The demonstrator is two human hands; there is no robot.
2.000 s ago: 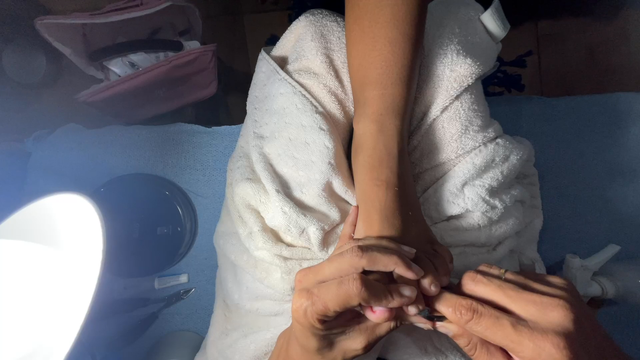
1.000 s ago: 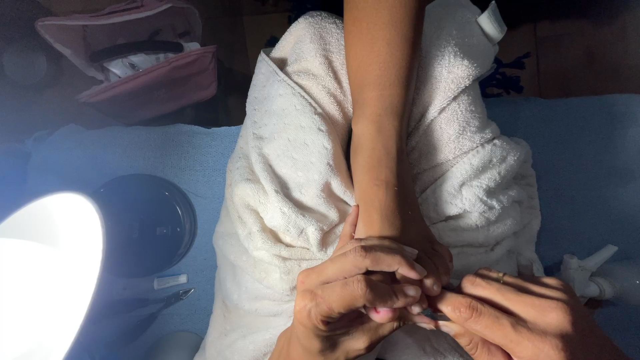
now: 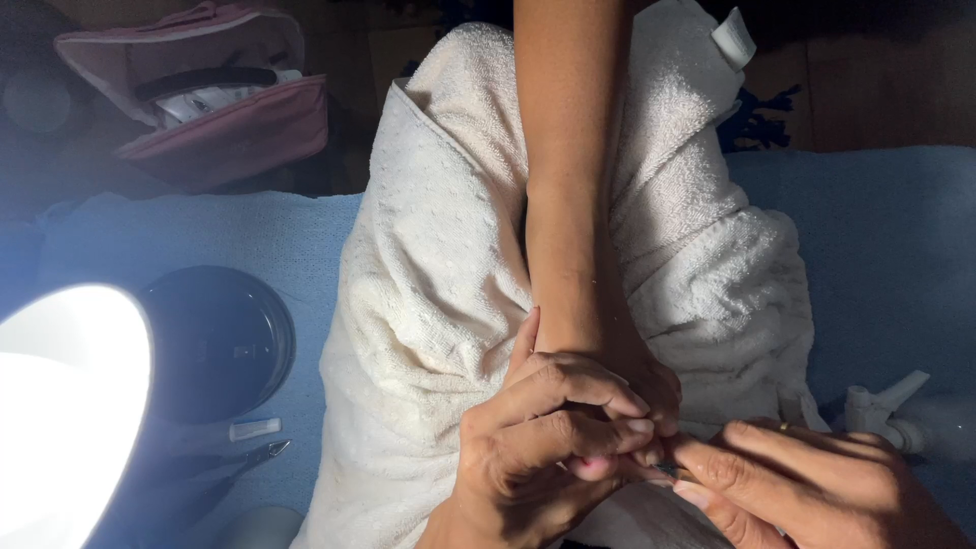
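Another person's bare foot [image 3: 583, 305] rests on a white terry towel [image 3: 427, 290], toes toward me. My left hand [image 3: 553, 435] is closed around its toes, the fingers curled over them and the little finger raised along the foot. From the right, my right hand [image 3: 793, 480], with a ring on one finger, pinches a small dark-tipped tool [image 3: 665, 468] between thumb and fingers at the toes. Most of the tool is hidden by the fingers, so its kind cannot be told.
On the blue towel [image 3: 305, 229] at left lie a round dark bowl [image 3: 221, 343], a small white-capped item [image 3: 255, 429] and metal nippers [image 3: 267, 454]. A bright lamp [image 3: 69, 427] covers the lower left. An open pink case [image 3: 229, 130] stands beyond; a spray bottle [image 3: 884, 412] lies right.
My right hand and the small tool have shifted slightly at the toes. My left hand keeps the same hold on the foot.
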